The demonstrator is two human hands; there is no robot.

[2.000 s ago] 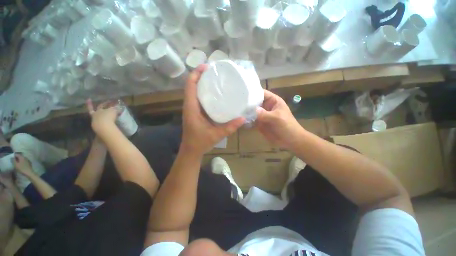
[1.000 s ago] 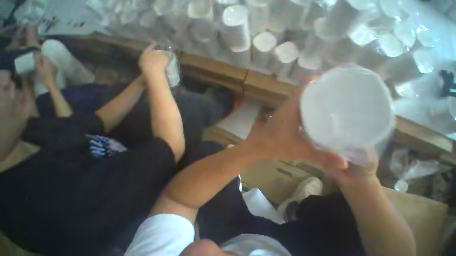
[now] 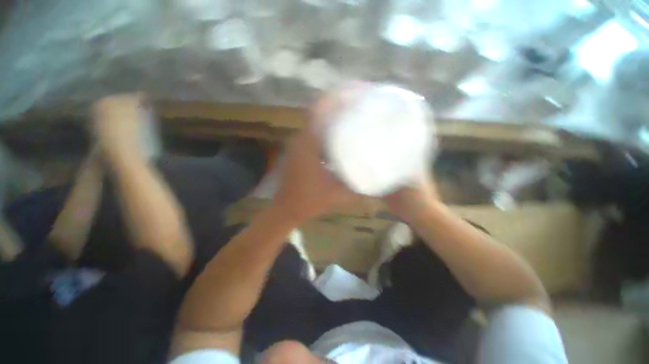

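Observation:
A white, rounded cotton pad stack (image 3: 381, 140) is held up in front of me, its flat end facing the camera. The frame is blurred, so any film around it cannot be made out. My left hand (image 3: 307, 167) holds it around its left side and underside. My right hand (image 3: 413, 197) touches it at the lower right, its fingers partly hidden behind the stack.
A table (image 3: 171, 75) with many blurred white packs runs across the top. A brown carton (image 3: 530, 238) stands below it at the right. A seated person in a black shirt (image 3: 107, 313) is at my left, arms raised. A white sheet (image 3: 345, 283) lies between my legs.
The view has turned back from the left since one second ago, so the stack and both my hands show nearer the middle. Both hands stay on the stack. The picture is more blurred.

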